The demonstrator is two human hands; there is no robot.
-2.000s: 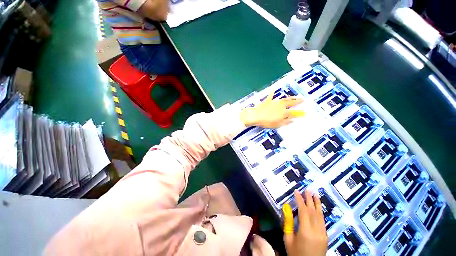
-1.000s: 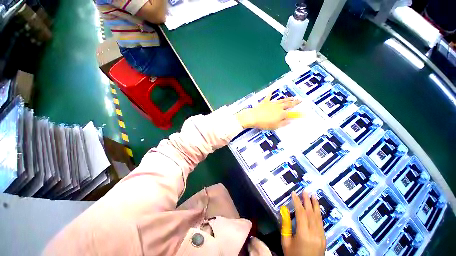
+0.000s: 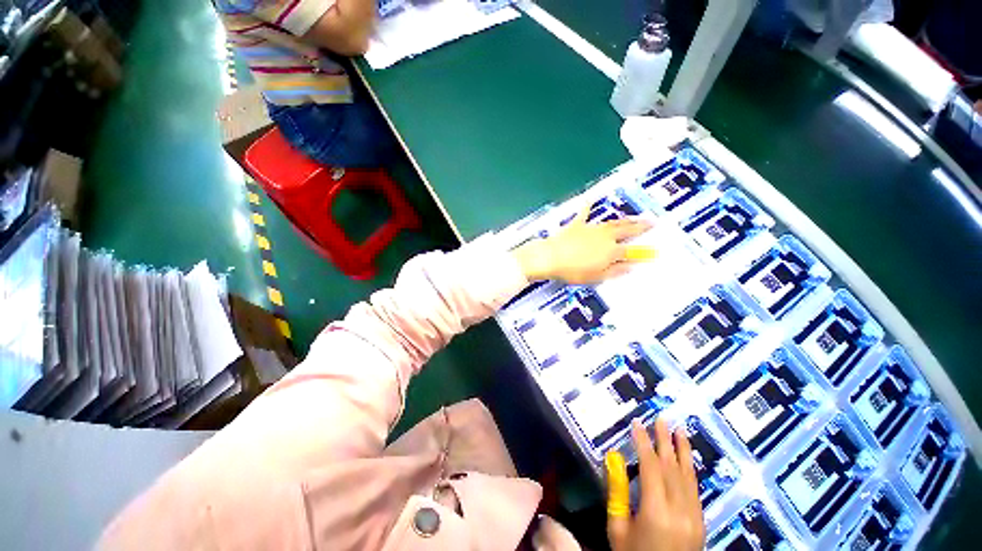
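Note:
The white blister tray (image 3: 643, 282) lies on the green bench, with several flat display modules (image 3: 757, 404) in its pockets, black and silver-white with small code labels. My left hand (image 3: 587, 250) rests palm down, fingers spread, over the tray's far left part, and covers part of a module. A pocket beside its fingers looks blank white. My right hand (image 3: 659, 490) lies at the tray's near left edge, fingers pointing away, over part of a module. Yellow finger cots show on both hands. No held item shows in either hand; what lies under the palms is hidden.
A white wad (image 3: 657, 131) and a whitish bottle (image 3: 643, 70) stand by the metal post (image 3: 711, 54). A pale rail (image 3: 851, 274) borders the tray. A person in a striped shirt (image 3: 296, 54) sits on a red stool (image 3: 334, 205). Pale sheets (image 3: 129, 328) are stacked at left.
The whole view has shifted very slightly. Both hands keep nearly the same places on the tray, and the modules have not visibly moved.

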